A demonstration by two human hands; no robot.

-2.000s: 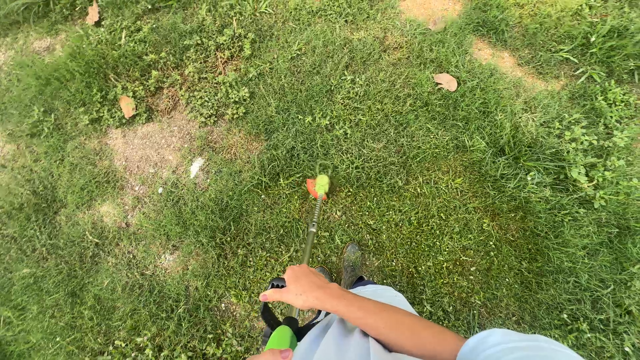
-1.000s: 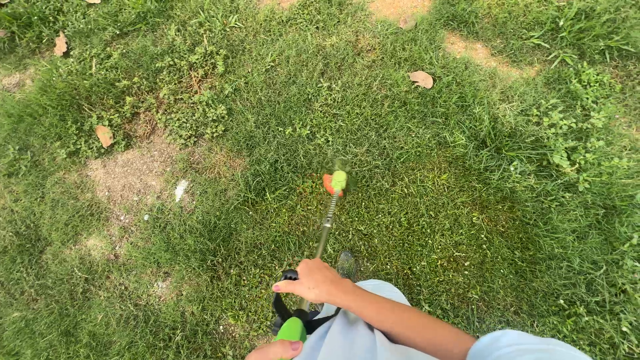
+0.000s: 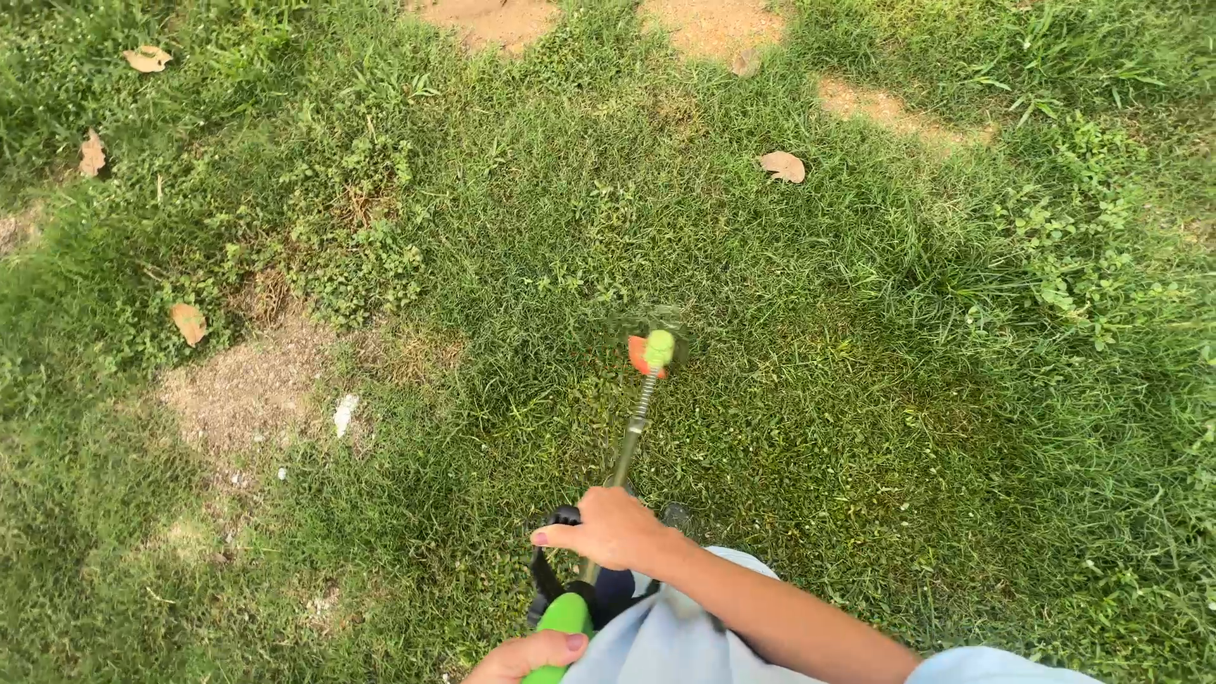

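Note:
A string trimmer with a metal shaft (image 3: 627,451) reaches forward over the grass from low in the view. My right hand (image 3: 613,532) is closed on its black loop handle (image 3: 546,570), the thumb pointing left. Behind it, my left hand (image 3: 534,655) holds the green rear grip (image 3: 566,616), partly cut off by the bottom edge. A coil spring (image 3: 647,397) wraps the shaft's far part, below the yellow-green trimmer head (image 3: 659,347) and a small orange guard (image 3: 639,355). Around the head is a faint blur over the grass.
Short grass surrounds a shoe tip (image 3: 676,516) near my right hand. Bare soil (image 3: 242,380) with a white scrap (image 3: 345,415) lies left, and sandy patches (image 3: 712,28) lie at the top. Dry leaves (image 3: 785,166) are scattered about. Taller grass and weeds (image 3: 1064,237) grow at right.
The trimmer head has swung to the right over the grass since two seconds ago. Both hands keep their hold on the trimmer. The view has shifted somewhat.

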